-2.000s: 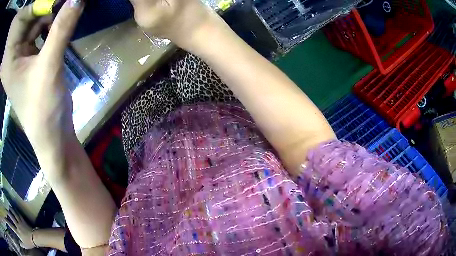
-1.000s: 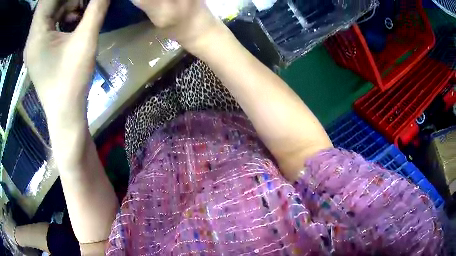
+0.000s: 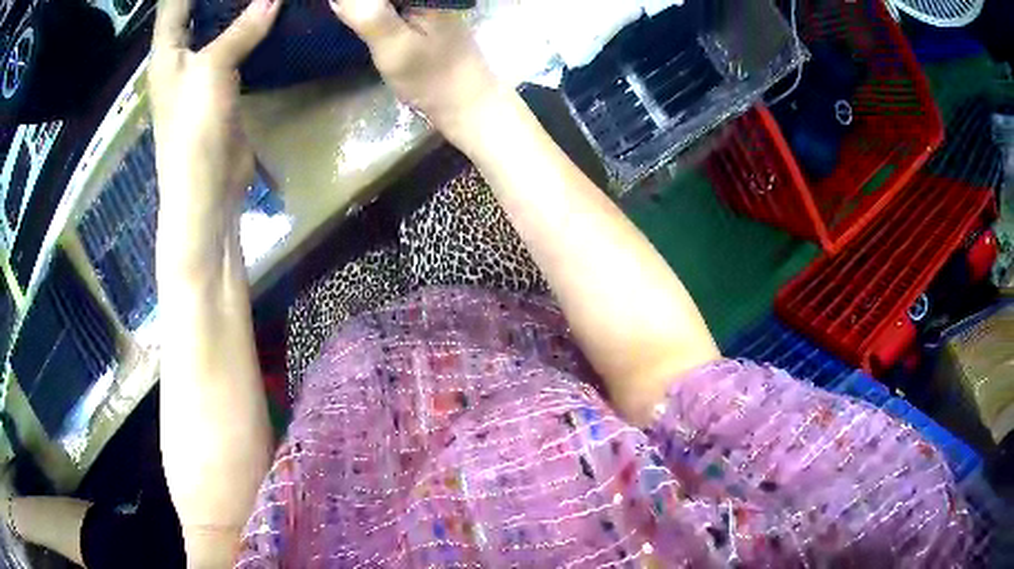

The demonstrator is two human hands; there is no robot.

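A dark blue mesh speaker (image 3: 311, 47) lies across the top of the view, cut off by the upper edge. My left hand (image 3: 206, 56) holds its left end, with the thumb on the near side. My right hand (image 3: 417, 50) holds its right end, with fingers at the near side. The fingertips of both hands are partly cut off by the picture's top edge. The speaker is above the tan bench (image 3: 322, 145).
A clear box (image 3: 678, 95) stands at the bench's right end beside white sheets (image 3: 534, 33). Red crates (image 3: 890, 267) and a blue crate (image 3: 867, 389) are on the green floor at right. Dark cartons (image 3: 67, 345) lie at left. Another person's arm (image 3: 50, 528) is at lower left.
The view has shifted, so the bench, box and crates sit lower. More of the speaker shows between my hands. My left hand has moved right in the picture, closer to my right hand.
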